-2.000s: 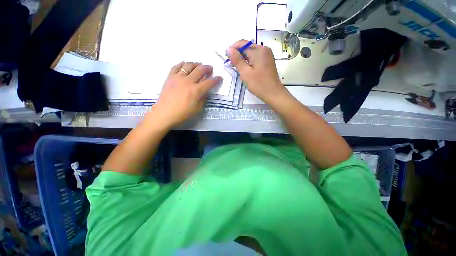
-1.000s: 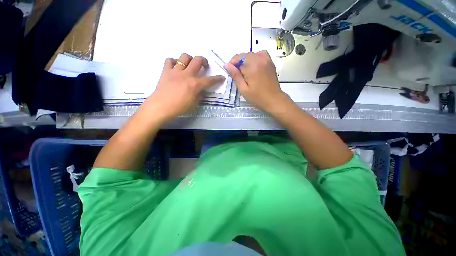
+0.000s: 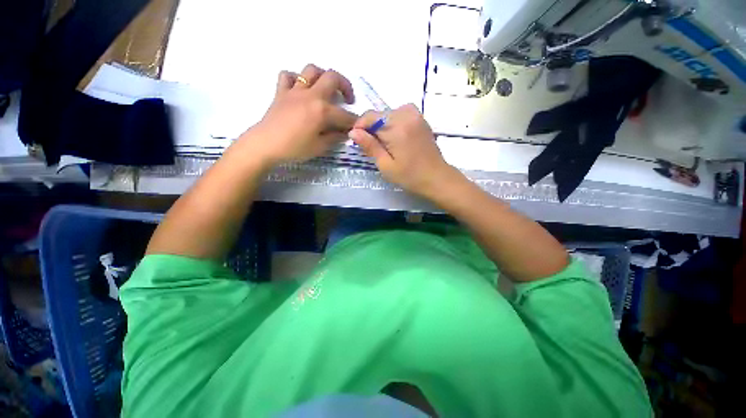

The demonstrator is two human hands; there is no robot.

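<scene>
My right hand holds a thin pen with a blue end at the table's front; its clear shaft points up and away. My left hand, with a ring, rests palm down just left of it, fingers bent, and the fingertips of the two hands nearly meet. White layered pieces lie under and beside my left hand along the front edge; they are hard to tell from the white tabletop. Whether my left fingers grip a piece is hidden.
The sewing machine stands at the right. Dark fabric strips and small snips lie on its right side. A dark band lies at left by brown cardboard. A blue basket is below the table.
My right hand has moved left and nearer the front edge with the pen, close to my left fingertips. My left hand's fingers are more bent. The view has shifted slightly.
</scene>
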